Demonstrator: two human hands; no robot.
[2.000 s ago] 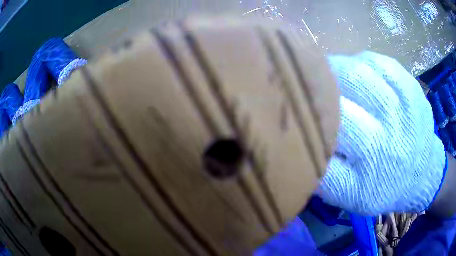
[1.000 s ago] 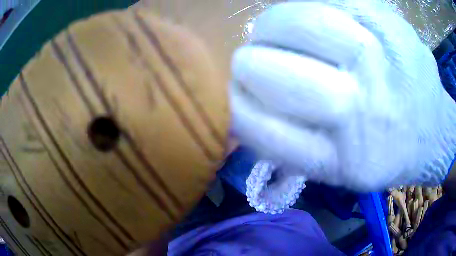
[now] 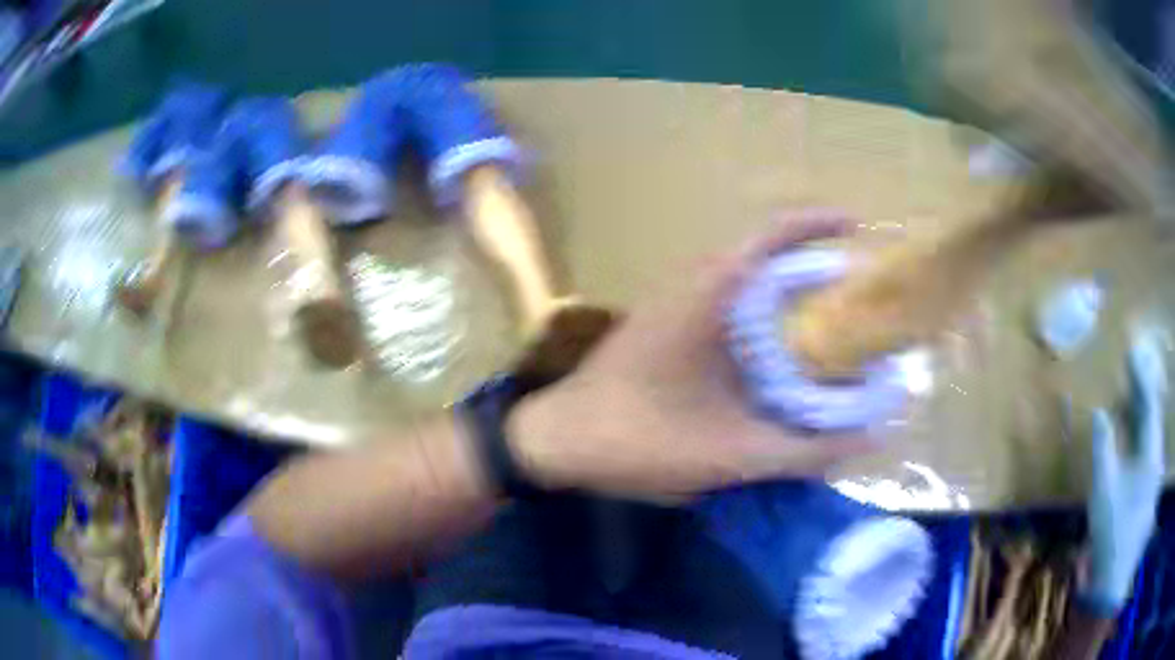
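Observation:
My bare left hand (image 3: 670, 387), with a black wristband, grips a blue shorts part (image 3: 760, 535). One fringed cuff (image 3: 760, 342) sits around the upper end of a tan leg part (image 3: 947, 264). The leg slants to the upper right, where its far end is blurred. The other cuff (image 3: 870, 587) hangs below, with no leg visible in it. My gloved right hand (image 3: 1124, 490) is at the far right edge, blurred, fingers apart and pointing up, away from the parts. No object shows in it.
Part-assembled figures (image 3: 412, 123) lie at the left of the tan table (image 3: 670, 155). A small white object, blurred, stands on the table at right (image 3: 1072, 313). Bins of tan legs sit at lower left (image 3: 103, 516) and lower right (image 3: 1018, 593). Green belt (image 3: 644, 39) runs beyond.
The large sole close to the camera has gone from the foreground. My left hand now shows on the shorts part. My gloved right hand has moved away to the far right.

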